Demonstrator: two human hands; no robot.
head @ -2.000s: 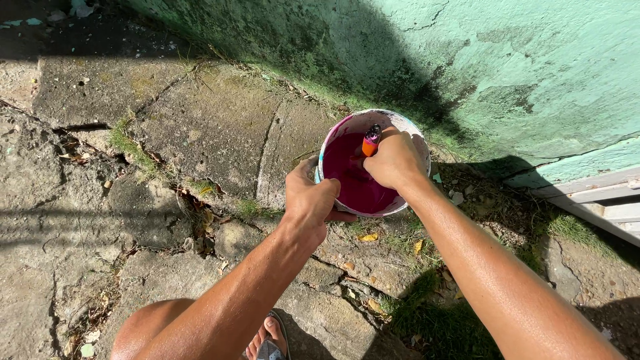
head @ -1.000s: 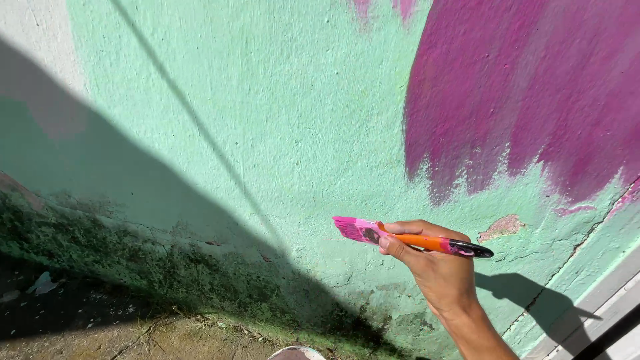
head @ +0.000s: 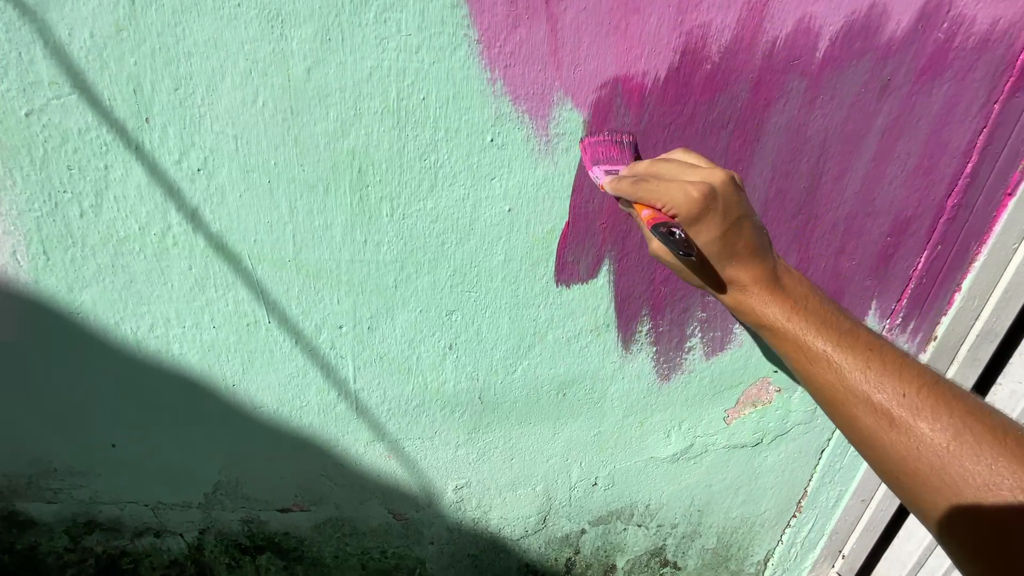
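Note:
My right hand (head: 704, 212) is closed around a flat paintbrush (head: 612, 160) with an orange and black handle and pink paint on its ferrule. Its bristles point up and lie against the wall, at the left edge of a dark magenta painted area (head: 800, 176). Paler pink paint (head: 552, 48) borders that area above. To the left, the rough wall (head: 360, 200) is mint green. My left hand is out of view, and so is the paint bucket.
A white slatted frame (head: 888, 496) runs diagonally at the lower right. The green coat has a chipped patch (head: 752, 400) below the magenta. Dark, mossy grime (head: 200, 548) covers the wall's foot, and shadow falls across the lower left.
The brush was inside the bucket of magenta paint, then in front of bare green wall; now it touches the wall higher up. A new magenta strip shows at the left edge. The view has swung up from the ground.

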